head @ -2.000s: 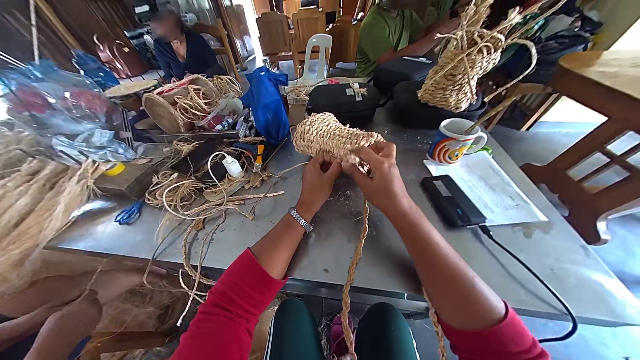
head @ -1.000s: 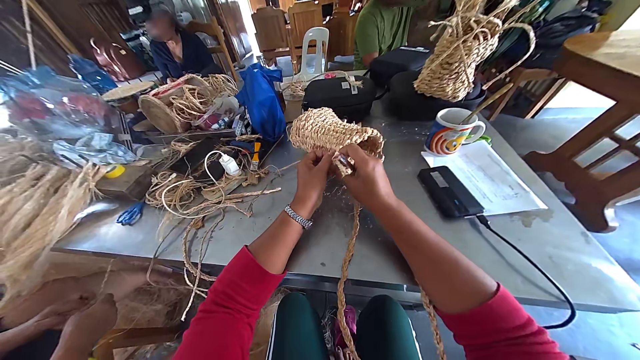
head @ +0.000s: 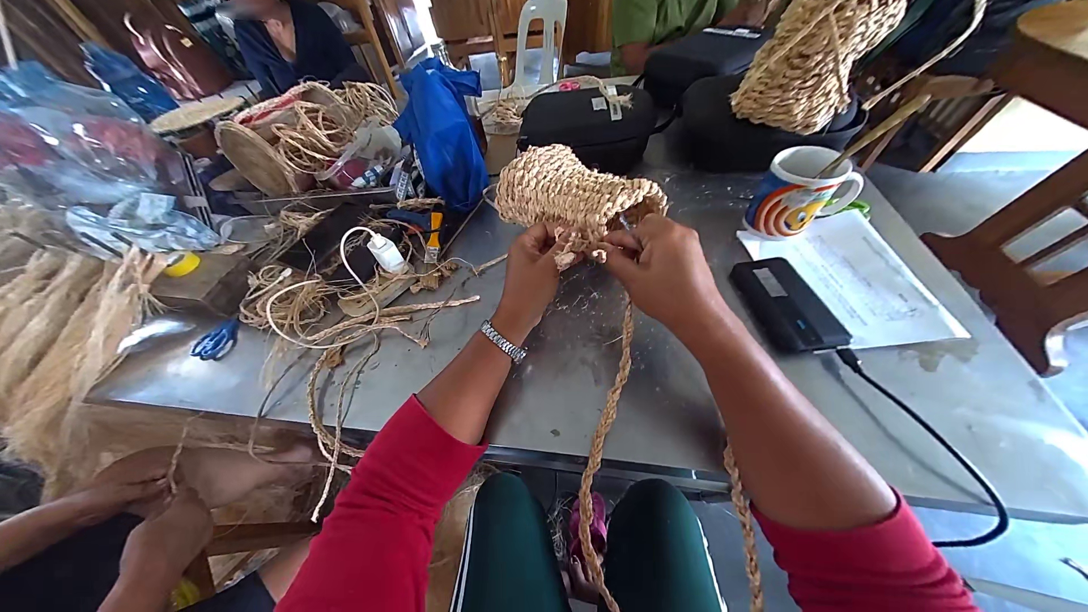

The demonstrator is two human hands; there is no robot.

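A woven natural-fibre piece, hollow with an open end at the right, lies over the metal table in front of me. My left hand grips its near lower edge between thumb and fingers. At the open rim, my right hand pinches a small metallic tool, mostly hidden by the fingers, along with a bit of the fibre. A braided fibre cord hangs from near the right hand over the table edge and down between my knees. Another cord hangs under my right forearm.
Loose cords, a white plug and blue scissors lie left. Right are a mug, papers and a black device with a cable. Black cases and another woven piece stand behind. A co-worker's hands hold fibre lower left.
My right hand has shifted at the open rim of the woven piece, with its fingers turned differently. My left hand stays on the near edge.
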